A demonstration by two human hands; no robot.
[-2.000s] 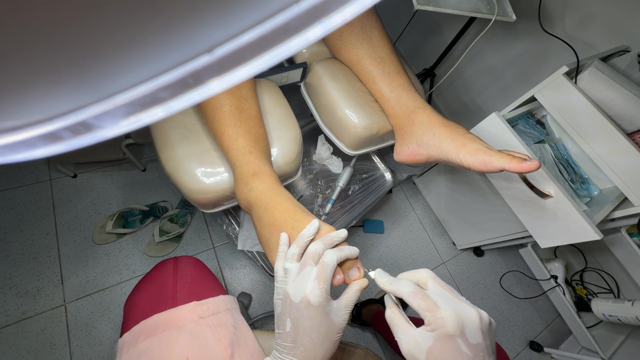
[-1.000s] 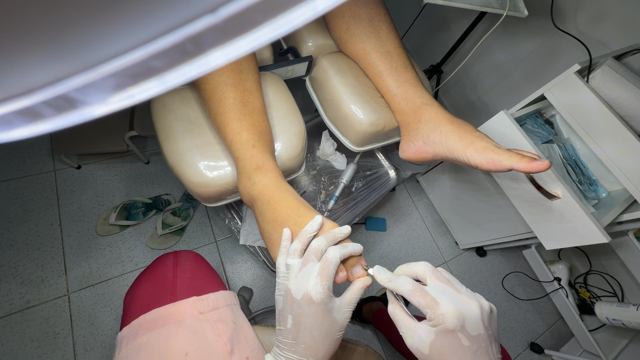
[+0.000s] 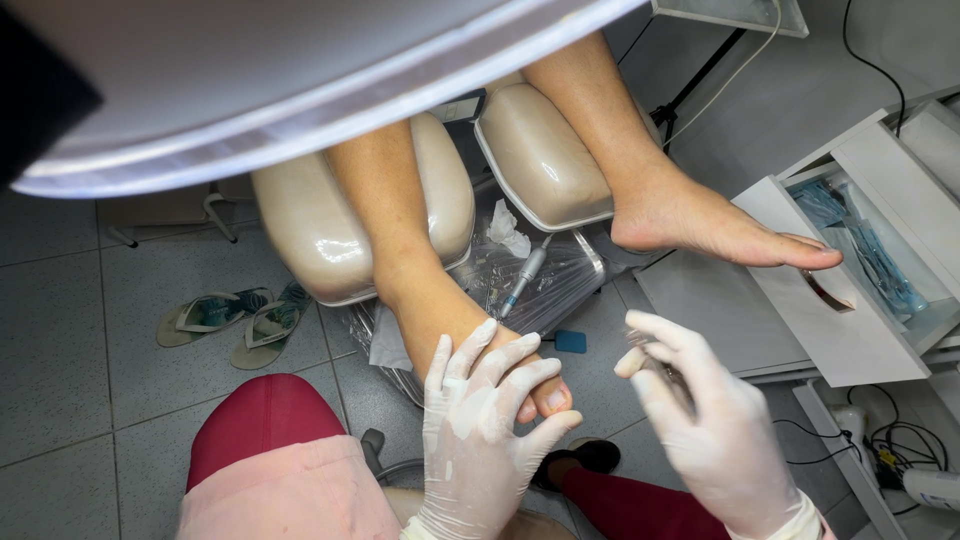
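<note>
My left hand (image 3: 484, 427), in a white glove, lies over the toes and forefoot of a person's foot (image 3: 442, 307), its thumb beside the big toe. The big toe and one neighbouring toe show past my fingers. To the right, apart from the foot, my gloved right hand (image 3: 705, 420) grips a small metal hand tool (image 3: 664, 367), blurred, probably nippers. The person's other foot (image 3: 697, 214) extends to the right above it. Behind the nearer foot, a pen-shaped rotary handpiece (image 3: 525, 279) and a crumpled white tissue (image 3: 508, 229) rest on a plastic-wrapped tray (image 3: 559, 296).
Two beige padded leg rests (image 3: 360, 217) support the legs. A large lamp or magnifier rim (image 3: 337, 142) crosses the upper left. An open white drawer (image 3: 832, 300) holding blue pouches stands at right, cables (image 3: 900, 442) below. Flip-flops (image 3: 270, 326) lie on the tiled floor.
My right hand has moved away from the big toe, up and to the right, with the tool still in it. My left hand stays on the foot.
</note>
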